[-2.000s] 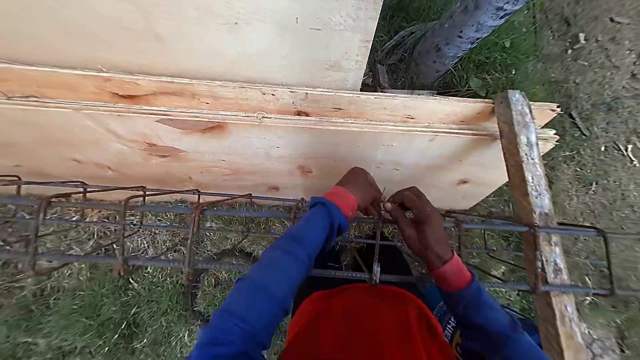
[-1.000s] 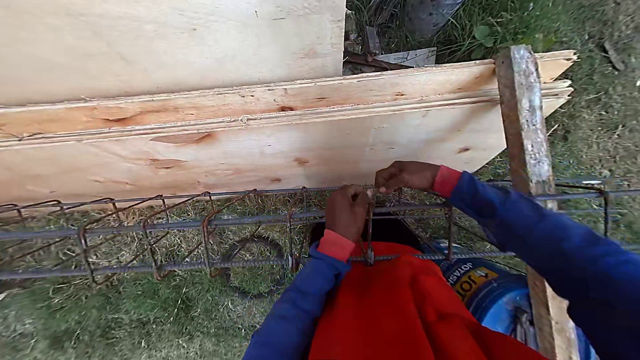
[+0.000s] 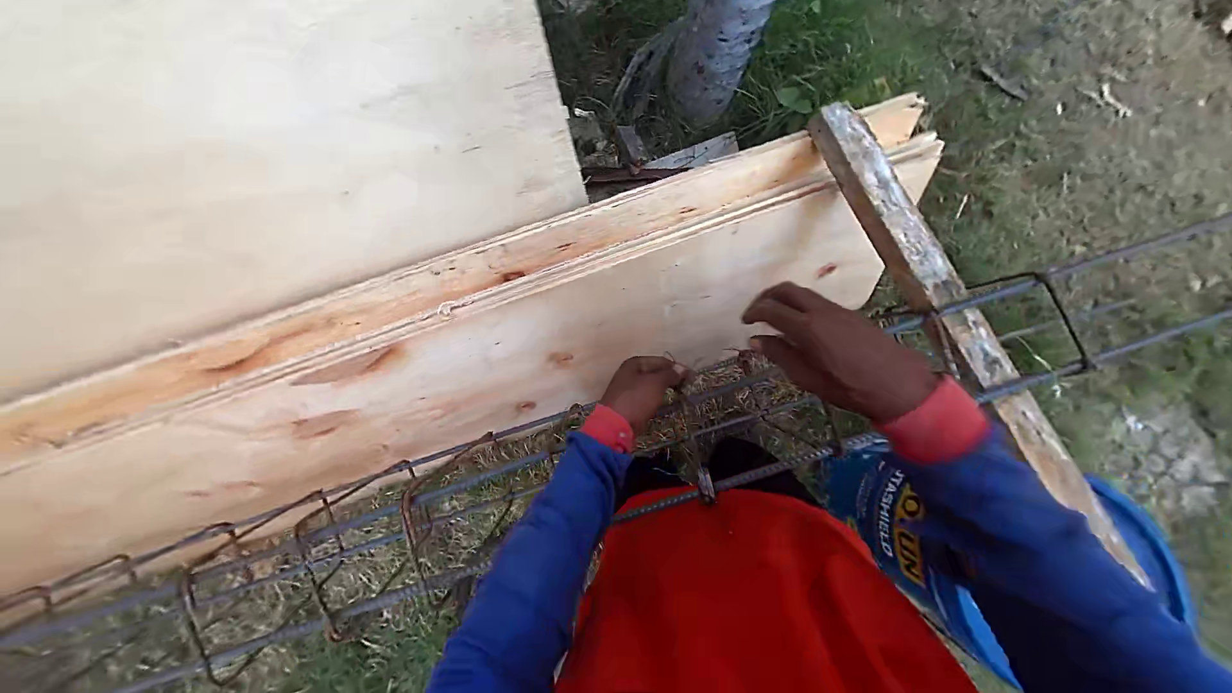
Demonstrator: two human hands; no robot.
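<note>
A long cage of steel rebar (image 3: 356,608) with square stirrups (image 3: 408,510) runs across the view in front of my body. My left hand (image 3: 643,390) is at the cage's far bar, its fingers closed around something too small to make out, perhaps thin tie wire. To the right, my right hand (image 3: 828,351) is raised over the same bar with its fingers apart and bent. Thin wire ends (image 3: 743,358) stick up from the bar between the two hands. Below my left hand, a stirrup (image 3: 707,484) meets the near bar against my red shirt.
Plywood sheets (image 3: 539,337) stand on edge just beyond the cage, with a large sheet (image 3: 289,173) behind. A weathered timber (image 3: 895,221) crosses under the cage at right, over a blue bucket (image 3: 1145,539). A tree trunk (image 3: 717,58) rises from the grass beyond.
My hands were together at the bar in both earlier frames; now they are apart, my right hand lifted away to the right with its fingers spread. The view has tilted.
</note>
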